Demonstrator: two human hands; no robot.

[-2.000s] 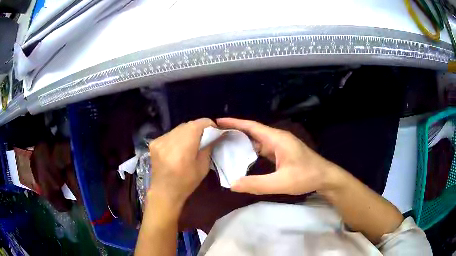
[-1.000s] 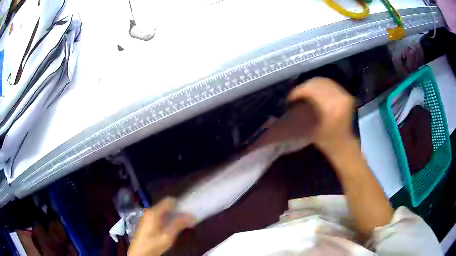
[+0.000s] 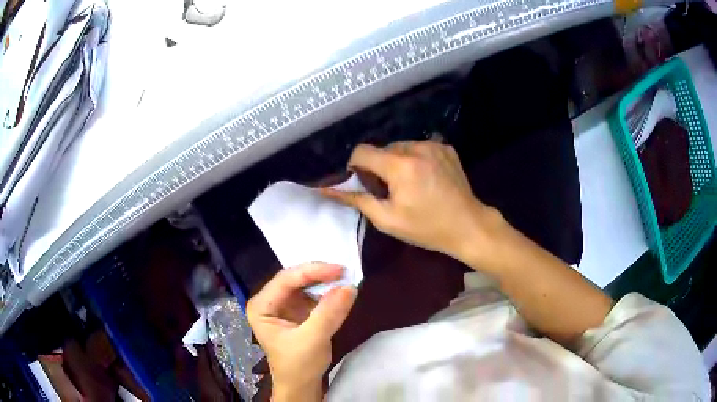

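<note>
A small collar piece (image 3: 310,228), with its white side showing and a little brown at its upper edge, is held over my lap below the table edge. My left hand (image 3: 303,314) pinches its lower end between thumb and fingers. My right hand (image 3: 417,196) grips its upper right end, with the fingers curled and the thumb along the white side. Part of the piece is hidden behind my right fingers. Dark brown cloth (image 3: 401,286) lies on my lap under the hands.
A clear numbered ruler strip (image 3: 314,98) runs along the white table's edge. A stack of white, dark-edged pieces (image 3: 59,102) lies at the upper left. A teal basket (image 3: 668,247) with brown and white pieces stands at the right. A blue crate (image 3: 118,330) is at the lower left.
The long piece stretched between my hands a second ago now shows a short white face. My hands have come closer together. The view has shifted, and the yellow scissor handles have mostly left it.
</note>
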